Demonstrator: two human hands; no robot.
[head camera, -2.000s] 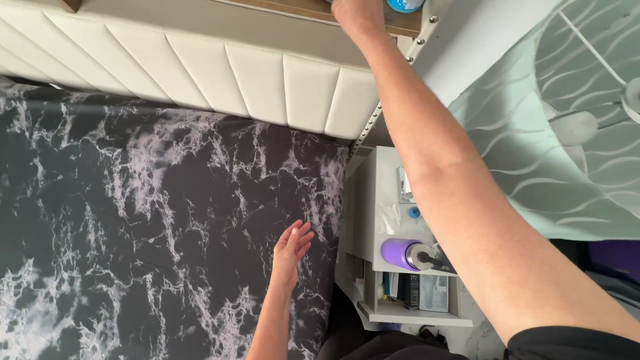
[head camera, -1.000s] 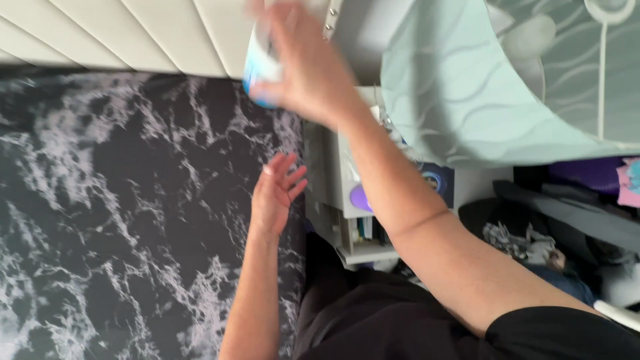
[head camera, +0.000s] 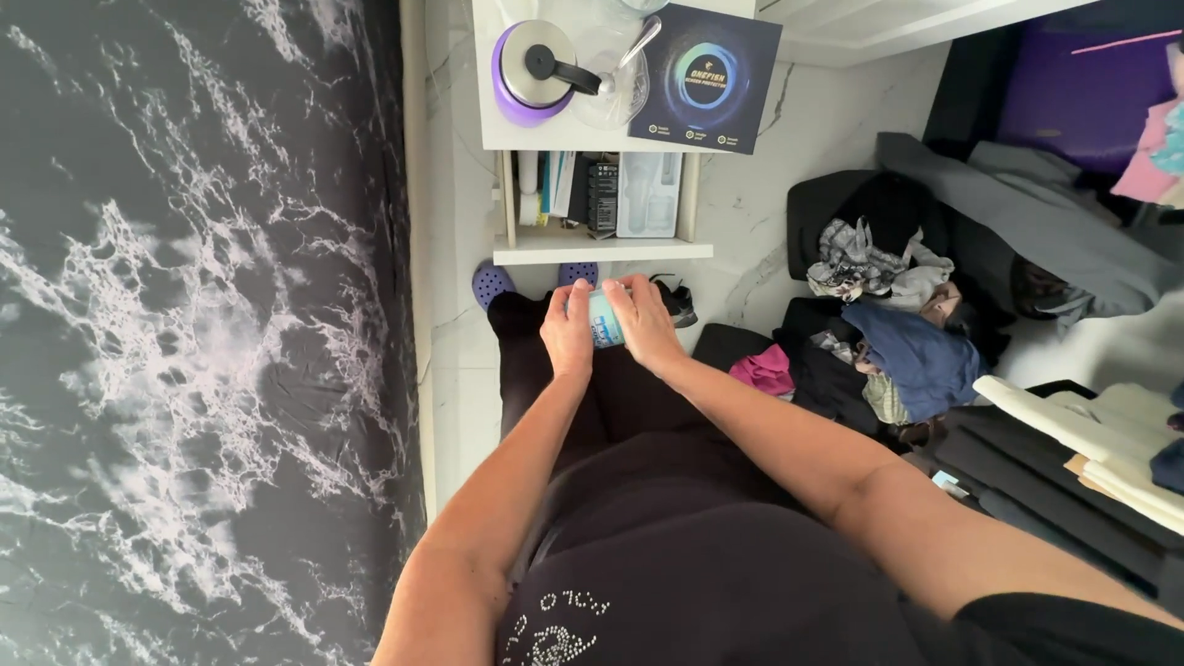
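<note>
Between my two hands, in front of my dark trousers, is a small pale-blue and white container (head camera: 606, 319) with blue printing. My left hand (head camera: 568, 331) grips its left side, with the thumb near the top. My right hand (head camera: 640, 319) closes round its right side. The fingers hide both ends of the container, so its cap cannot be made out. Just beyond the hands is a white open drawer (head camera: 601, 250) of a nightstand.
On the nightstand are a purple bottle (head camera: 534, 74), a glass dish (head camera: 618, 92) with a spoon and a dark flat box (head camera: 708, 79). A bed with a black marbled sheet (head camera: 185, 333) lies left. Heaped clothes (head camera: 916, 351) lie right.
My right hand has come down from the shelf by the headboard with the container. My left hand, which was empty over the bed, now holds it too. The view has swung toward the floor.
</note>
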